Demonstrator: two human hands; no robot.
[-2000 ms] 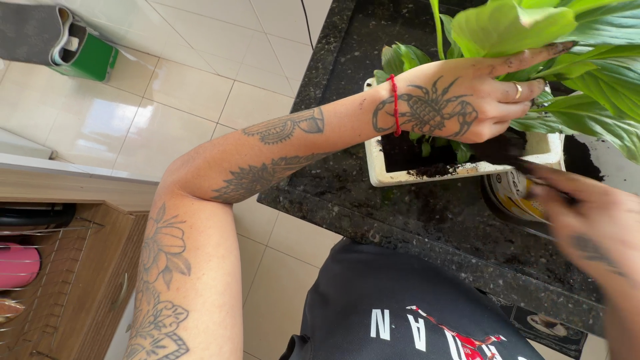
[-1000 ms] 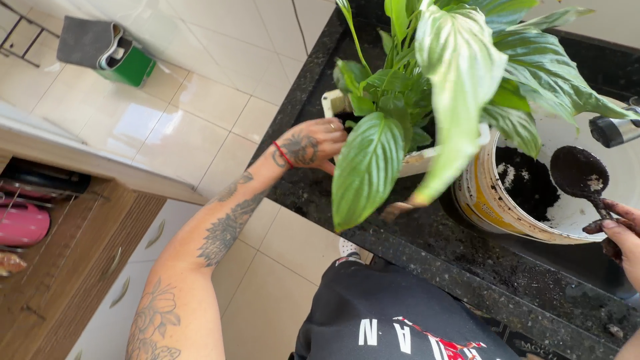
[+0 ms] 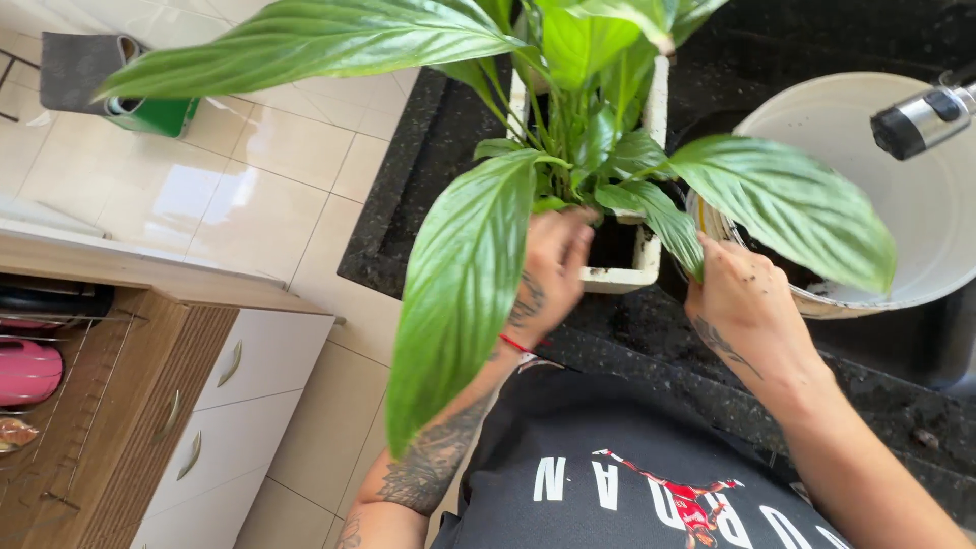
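Note:
A leafy green plant (image 3: 568, 152) stands in a white rectangular planter (image 3: 625, 282), with dark soil (image 3: 610, 242) showing at its near end. My left hand (image 3: 553, 263) is at the base of the stems, its fingertips partly hidden by leaves and the planter. My right hand (image 3: 743, 305) is curled between the planter and a bucket (image 3: 839, 309), against the tip of a small drooping leaf (image 3: 665, 217); its fingertips are hidden, so its grip is unclear. The white bucket holds dark soil and is partly covered by a broad leaf (image 3: 793, 202).
A metal and black faucet head (image 3: 911, 126) hangs over the bucket. The planter rests on a black speckled stone counter (image 3: 412, 191). At left are a wooden cabinet with white drawers (image 3: 236, 415), a wire rack, and a green bin (image 3: 164, 114) on the tiled floor.
The planter and plant have turned, so the planter now extends away from me. My left hand has moved to the stem base. My right hand, earlier with a soil-covered spoon, is beside the planter; no spoon shows.

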